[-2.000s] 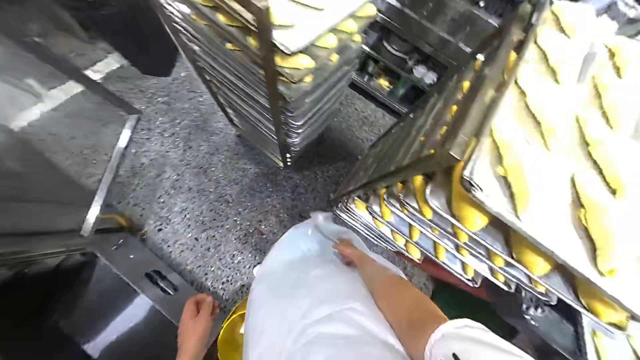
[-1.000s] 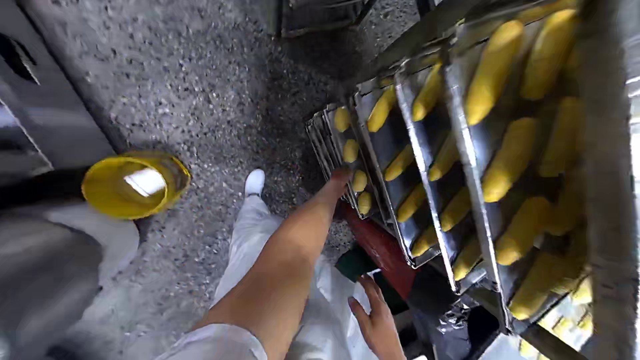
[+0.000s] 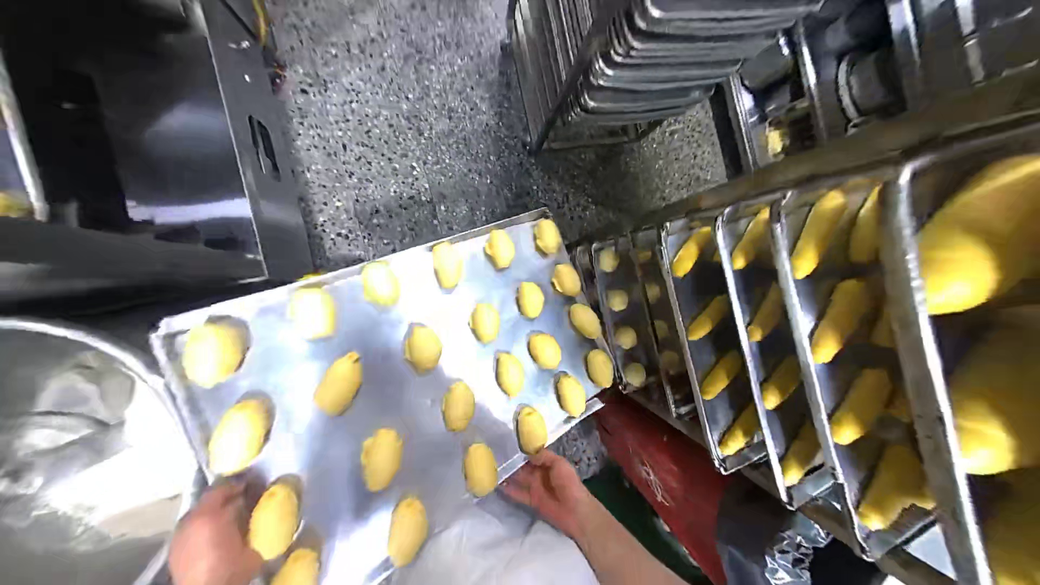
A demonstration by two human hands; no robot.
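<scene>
A metal baking tray [image 3: 325,439] bearing several small yellow dough pieces [image 3: 422,348] spans the middle of the head view, tilted across it. My left hand [image 3: 213,532] grips its near left edge, with the fingers partly hidden by the tray and blurred. My right hand [image 3: 546,487] holds the lower right edge, fingers beneath it. The tray's far end meets the side of a metal rack [image 3: 922,325] whose shelves hold trays of longer yellow dough pieces [image 3: 841,321]. Whether that end rests inside the rack, I cannot tell.
A large round metal bowl [image 3: 97,341] stands at the left, below a dark steel machine [image 3: 236,146]. Another rack with stacked trays [image 3: 658,73] is at the top. A red container [image 3: 658,455] lies low beside the right rack. Speckled floor [image 3: 382,122] shows between them.
A tray of dough pieces is now in both my hands; one second ago my hands held no tray and one was at the rack's lower trays. The view has shifted.
</scene>
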